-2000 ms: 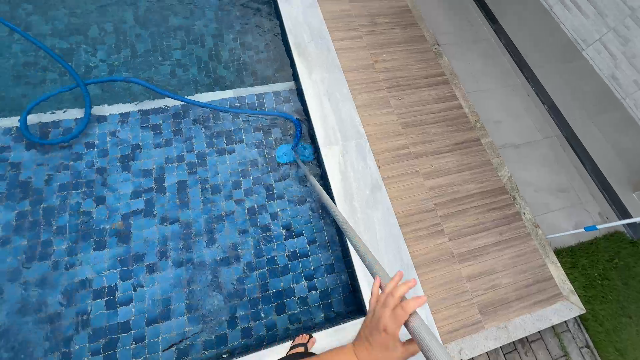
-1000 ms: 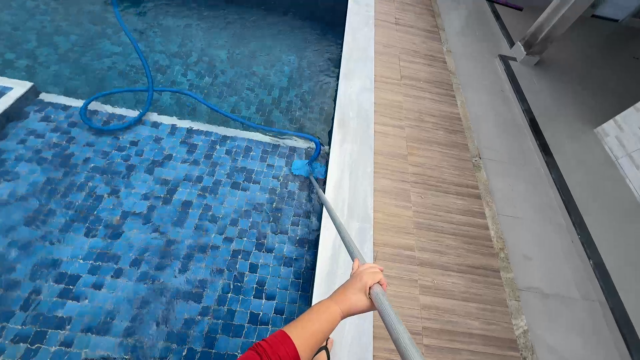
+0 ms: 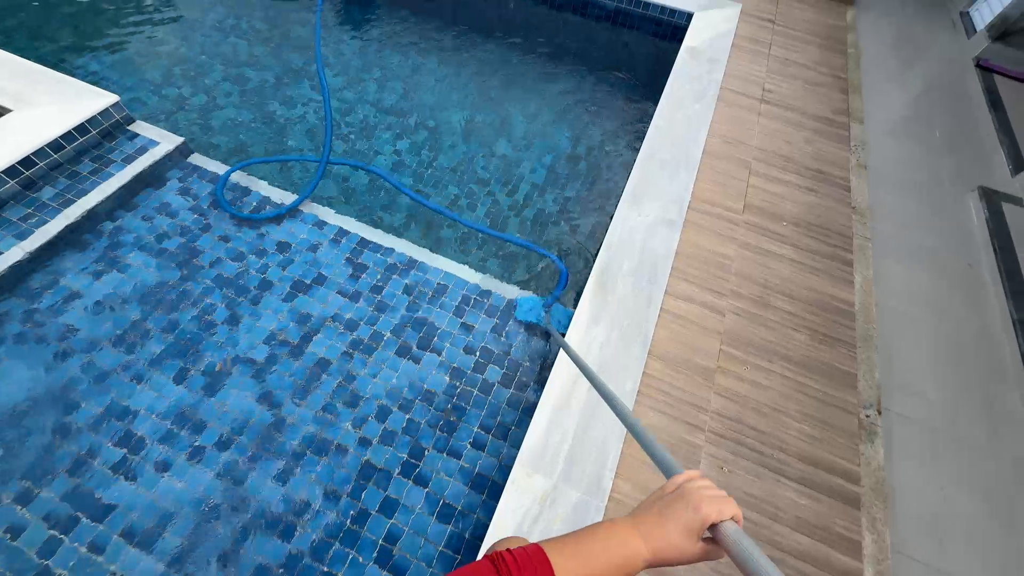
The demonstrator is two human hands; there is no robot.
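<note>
My left hand (image 3: 686, 520), below a red sleeve (image 3: 512, 560), is closed around a long grey ribbed pole (image 3: 612, 400) at the lower right. From my hand the pole slants up and left over the pale stone coping to a blue pool vacuum head (image 3: 544, 313). That head lies in the water at the corner where the shallow ledge's white edge meets the pool's side. A blue hose (image 3: 448, 214) rises from it, curves left, makes a loop and runs out at the top. The pole's near end is cut off by the frame, and my right hand is out of view.
The blue-tiled shallow ledge (image 3: 264, 384) fills the lower left, with deeper water (image 3: 480, 104) beyond its white edge. White coping (image 3: 632, 264) borders the pool, beside wood-look decking (image 3: 768, 320) and a grey floor (image 3: 936, 360). A raised white-edged corner (image 3: 48, 104) stands at far left.
My left hand was spread against the pole two seconds ago and has since closed around it. The vacuum head has moved along the pool's side to the ledge's white edge. The view has turned.
</note>
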